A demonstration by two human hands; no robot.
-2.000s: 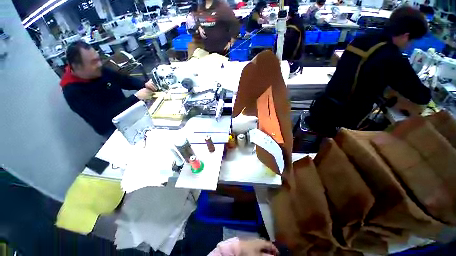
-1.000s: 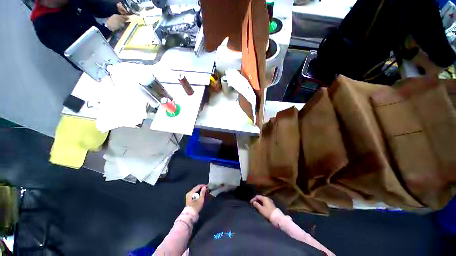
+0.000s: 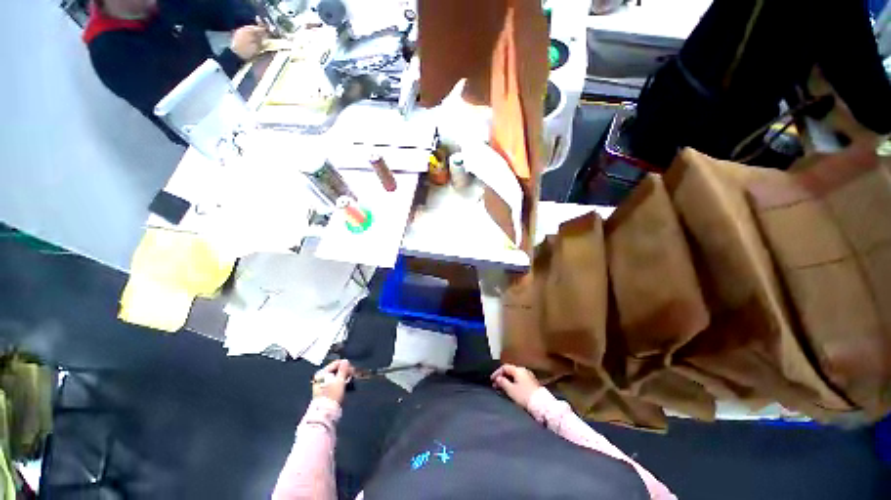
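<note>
My left hand point(image 3: 332, 379) is at the lower middle, closed on the end of a thin dark item point(image 3: 391, 370) that reaches right toward the top of my dark apron. Whether it is a cord or a tool is unclear. My right hand point(image 3: 516, 381) is at the apron's upper right edge, fingers bent; what it may hold cannot be told. It is just left of the row of brown bag bodies point(image 3: 653, 283), which overlap and lean on the right bench. A small white piece point(image 3: 423, 352) shows just beyond the apron.
A tall brown panel point(image 3: 469, 49) stands at the bench's end, with a thread cone point(image 3: 356, 215), a brown spool point(image 3: 383, 174) and small bottles to its left. White sheets point(image 3: 293, 305) and a yellow piece point(image 3: 171, 278) hang off the edge. A blue bin point(image 3: 430, 305) is below. People are at upper left and right.
The view has tilted down since the first frame, and both hands are now visible. Since the second, my left hand has moved left, away from the right, with the thin dark item stretched out.
</note>
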